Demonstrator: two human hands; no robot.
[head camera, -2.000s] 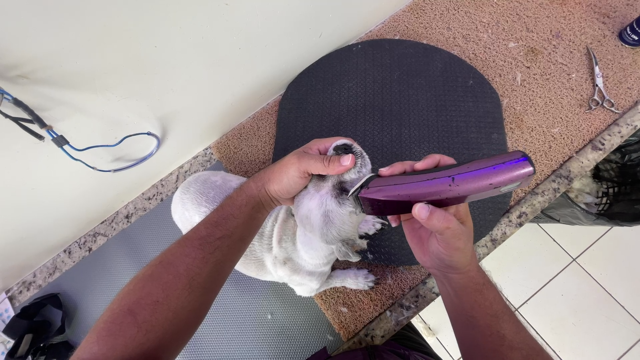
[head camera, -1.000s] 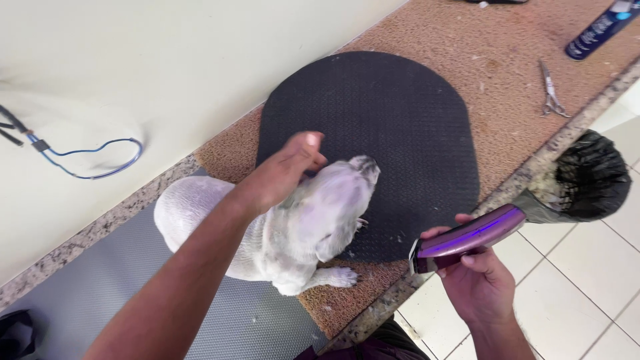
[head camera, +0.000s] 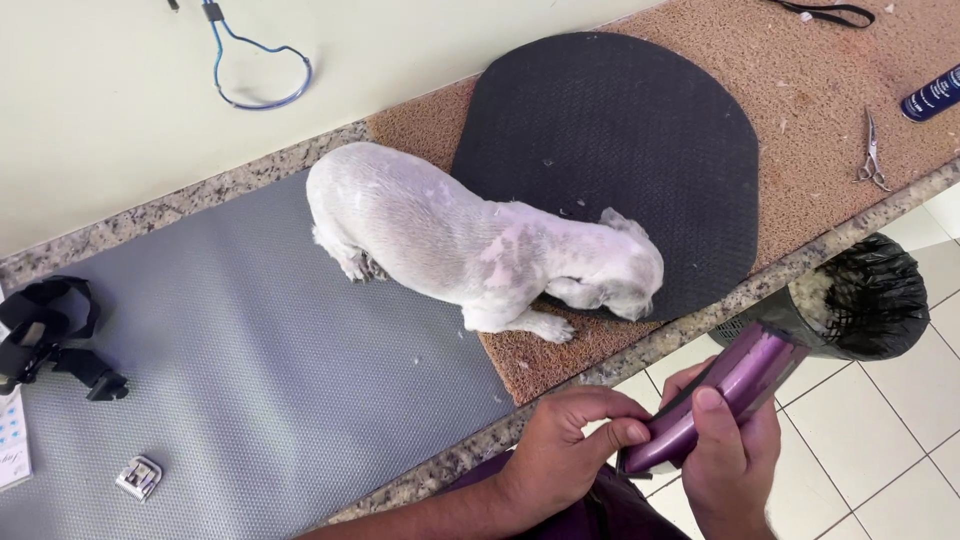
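My right hand (head camera: 724, 450) is closed around the body of a purple cordless hair clipper (head camera: 739, 382), held past the counter's front edge. The clipper's blade end points down and to the left. My left hand (head camera: 574, 442) touches the clipper near that end with thumb and fingertips; whether it grips a part there cannot be told. Behind my hands a short-clipped white dog (head camera: 420, 217) stands across the mats, head low over the black rounded mat (head camera: 607, 135). One forepaw rests on the brown looped mat (head camera: 795, 97). A detached clipper blade (head camera: 139, 478) lies on the grey textured mat (head camera: 300, 360).
Scissors (head camera: 871, 154), a dark blue can (head camera: 934, 94) and a black strap (head camera: 832, 13) lie at the right. Black straps (head camera: 45, 330) sit at the far left. A blue loop (head camera: 262, 75) hangs by the wall. A lined bin (head camera: 877, 300) stands below the granite edge (head camera: 772, 289).
My left hand has left the dog's head and come to the clipper. My right hand has drawn the clipper away from the dog, past the counter edge. The dog's head has lowered.
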